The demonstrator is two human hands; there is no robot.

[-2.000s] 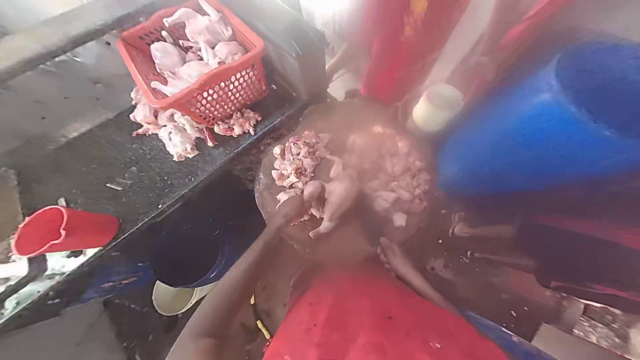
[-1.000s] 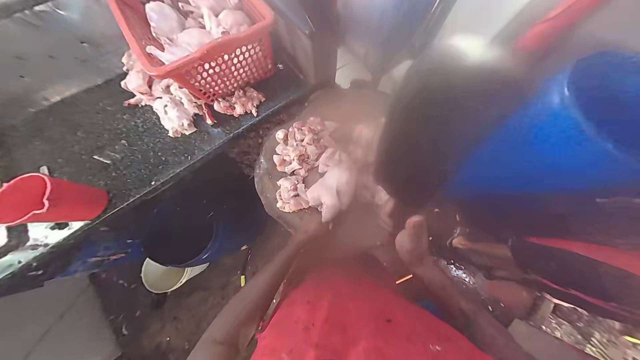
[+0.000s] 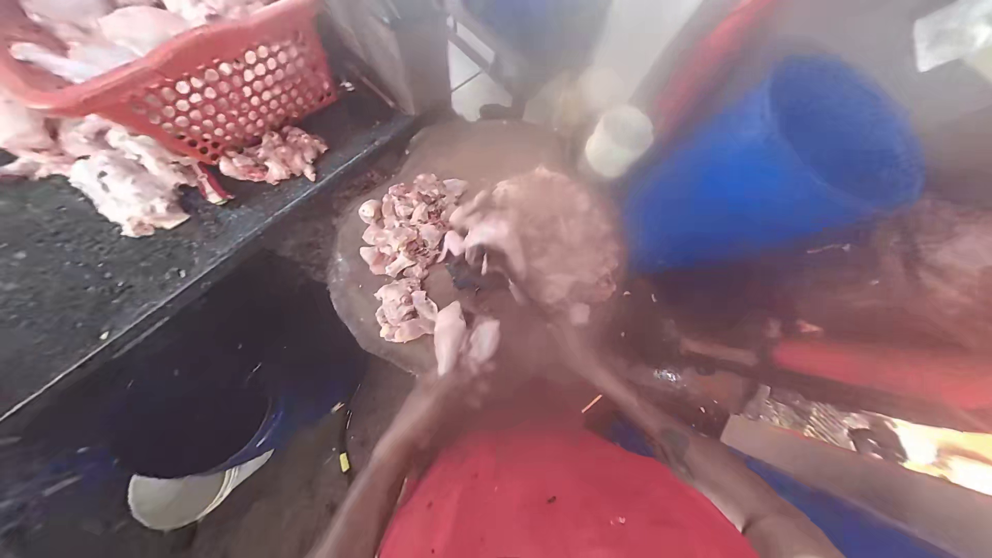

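Chopped raw chicken pieces (image 3: 411, 225) lie along the left side of a round chopping block (image 3: 353, 291). A larger heap of chicken pieces (image 3: 570, 232) covers its right side, blurred by haze. My left hand (image 3: 461, 372) is at the block's near edge, with chicken leg pieces (image 3: 451, 337) at its fingers; its grip is partly hidden by blur. My right hand (image 3: 515, 271) reaches to the middle of the block, beside the heap and close to a pale piece of chicken (image 3: 496, 232). Haze hides its fingers and whatever they hold.
A red perforated basket (image 3: 232, 85) of whole chickens stands on the dark stone counter (image 3: 77, 287) at left, with chicken scraps (image 3: 132, 182) beside it. A blue barrel (image 3: 721, 178) and a white container (image 3: 620, 141) are at right. A dark bucket (image 3: 271, 442) sits below the counter.
My right hand has moved from the block's near right side to its middle. The whole chicken on the block no longer shows whole. A dark blurred shape before the barrel is gone.
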